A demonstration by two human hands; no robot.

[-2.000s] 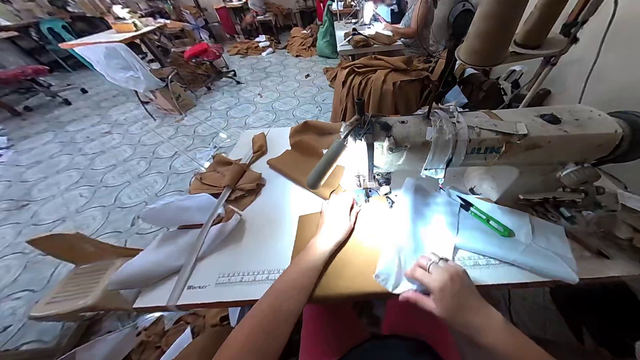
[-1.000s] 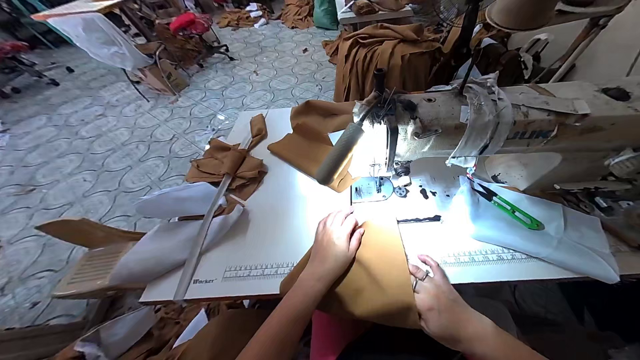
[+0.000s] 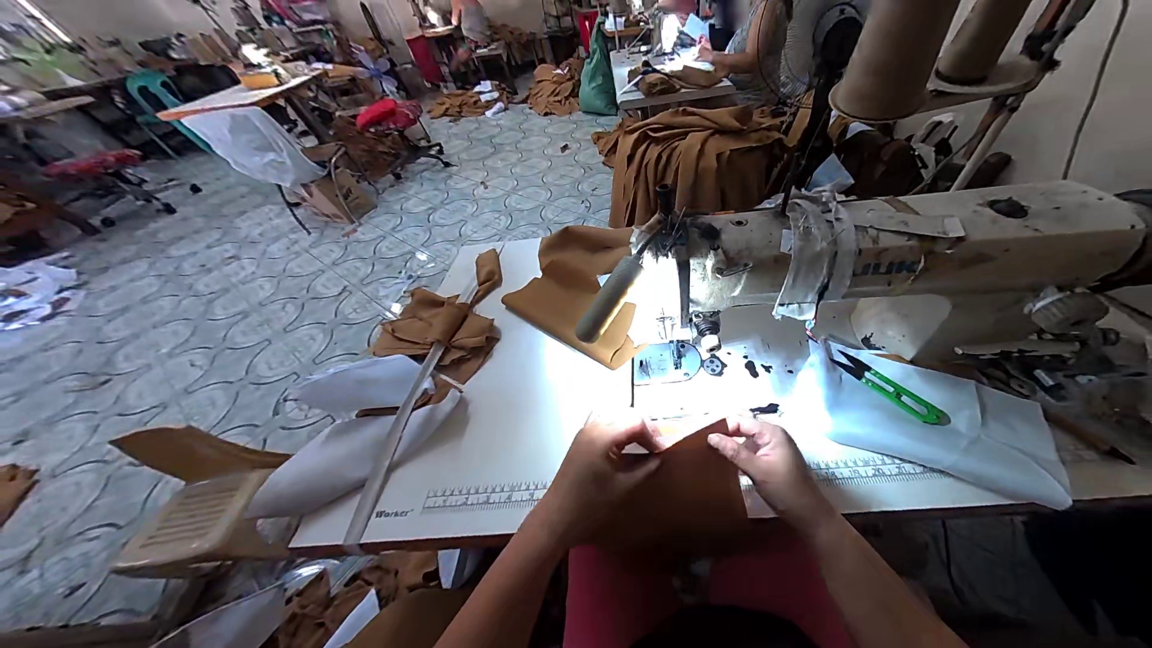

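Observation:
A brown fabric piece [image 3: 688, 490] is held up at the front edge of the sewing table [image 3: 504, 432]. My left hand [image 3: 616, 463] pinches its upper left edge, and my right hand [image 3: 765, 459] pinches its upper right corner. Beyond both hands is the industrial sewing machine [image 3: 900, 243], its needle area [image 3: 670, 355] brightly lit. Another brown fabric piece [image 3: 576, 310] lies left of the needle. Green thread snips [image 3: 891, 387] rest on white fabric [image 3: 954, 423] to the right of my right hand.
Bunched brown fabric [image 3: 432, 333] and white pieces [image 3: 360, 450] lie under a metal strip [image 3: 396, 441] at left. A plastic chair [image 3: 202, 513] stands beside the table. Brown cloth [image 3: 693, 153] is heaped behind the machine. Another person [image 3: 751, 54] sits farther back.
The brown piece lay flat on the table under my hands one second ago; now it is raised between my fingers. Two seconds ago my right hand was on the white fabric, which now lies farther right.

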